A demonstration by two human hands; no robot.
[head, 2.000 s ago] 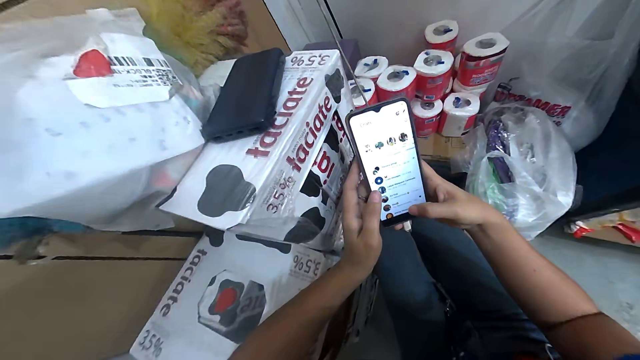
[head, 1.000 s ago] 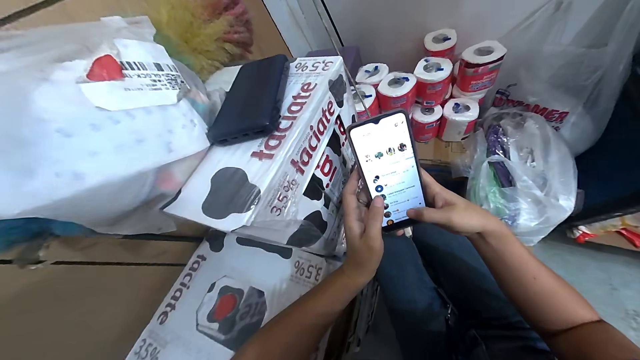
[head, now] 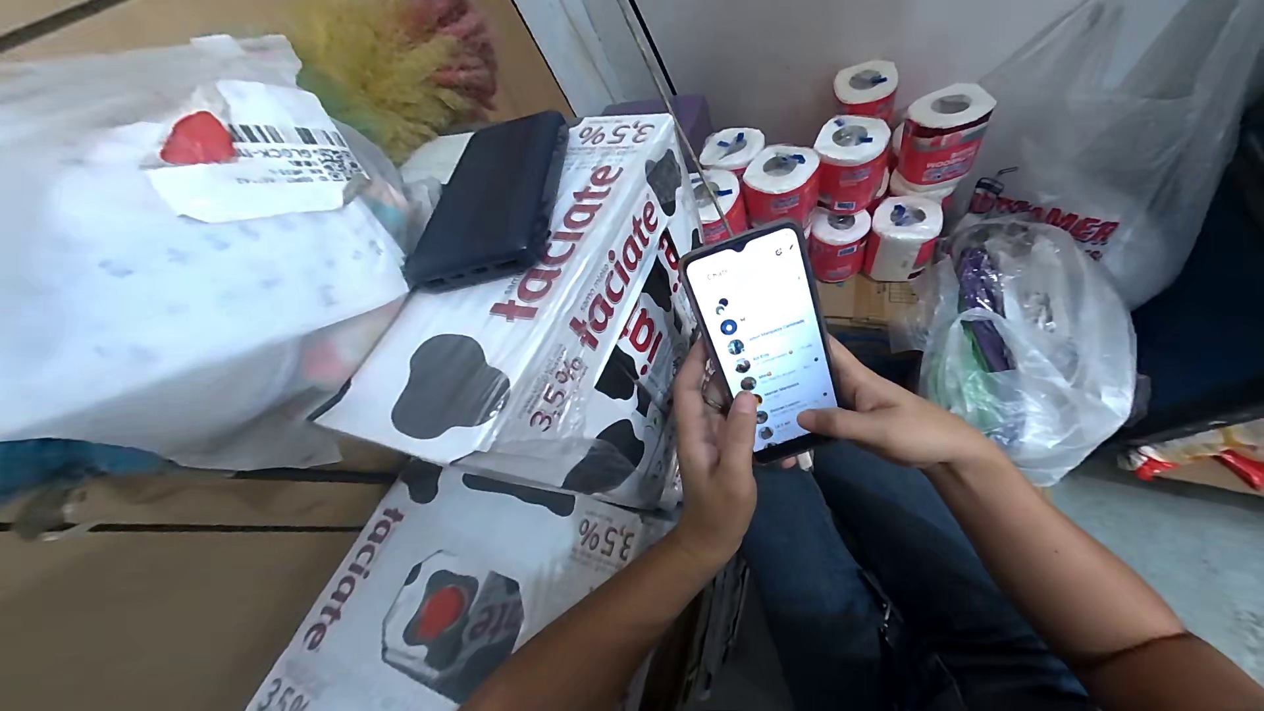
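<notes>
A smartphone (head: pixel 760 341) with a lit screen showing a list is held upright over my lap. My left hand (head: pixel 716 449) grips its lower left side, thumb near the screen's left edge. My right hand (head: pixel 889 410) holds the lower right side, with its thumb over the bottom of the screen. A cable end shows just under the phone. To the left, a black power bank (head: pixel 489 197) lies on a white carton with cow spots (head: pixel 444 385), touched by neither hand. The fingers behind the phone are mostly hidden.
A second spotted carton (head: pixel 553 563) lies below the first. A stuffed white plastic bag (head: pixel 197 286) is at the left, near a yellow and pink duster (head: pixel 395 69). Several toilet paper rolls (head: pixel 780 188) are stacked by the wall. Clear plastic bags (head: pixel 1047 346) stand at the right.
The list on the phone screen has scrolled; the row of round pictures near its top no longer shows. Both hands keep their hold on the phone.
</notes>
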